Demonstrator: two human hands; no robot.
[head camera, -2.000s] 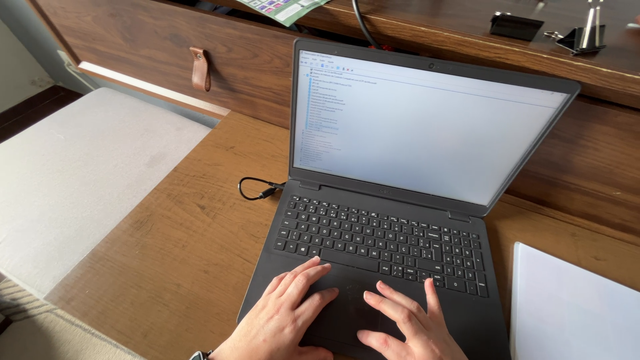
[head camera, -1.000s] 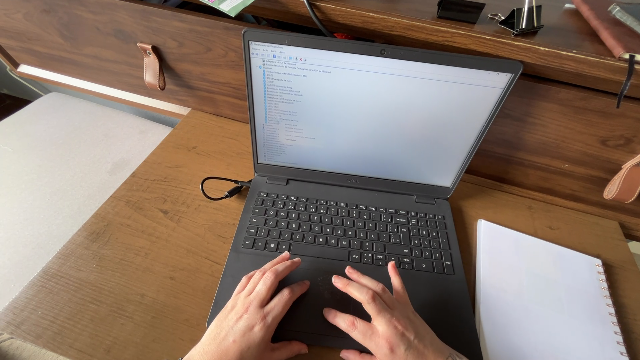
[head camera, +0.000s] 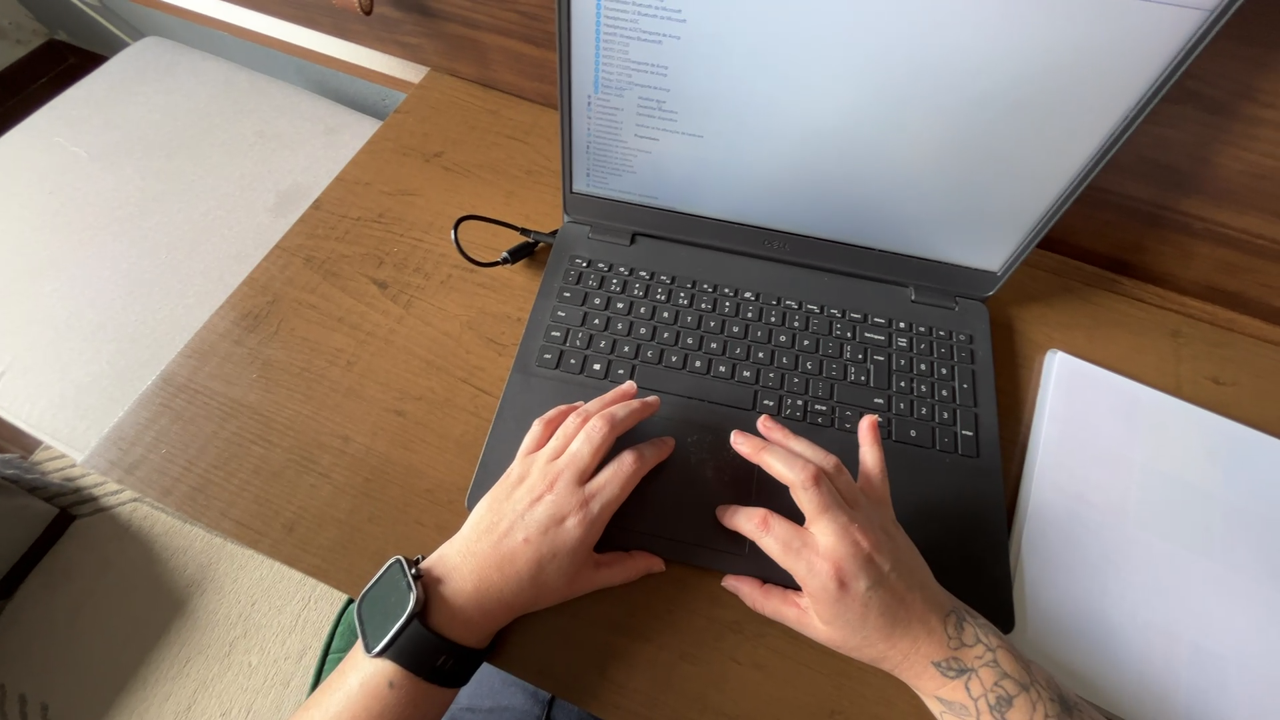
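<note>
A black Dell laptop (head camera: 900, 500) stands with its lid raised on the wooden desk, its screen (head camera: 830, 120) lit with a list and a small menu over it. My left hand (head camera: 565, 490), with a smartwatch (head camera: 388, 608) on the wrist, rests on the palm rest left of the touchpad (head camera: 690, 470), fingertips just below the space bar. On the touchpad's right side lies my right hand (head camera: 830, 530), fingers spread and the little finger raised near the arrow keys. Neither hand holds anything. The screen's top is out of view.
A short black cable (head camera: 490, 240) loops out at the laptop's left side. White paper, probably the notebook (head camera: 1160, 530), lies to the right. Beyond the wooden desk (head camera: 330, 400) at left is a pale flat surface (head camera: 170, 200). A wood panel (head camera: 1180, 190) stands behind the laptop.
The view has tipped down and closer to the keyboard. A small menu shows on the screen's list now. Both hands stay about the touchpad.
</note>
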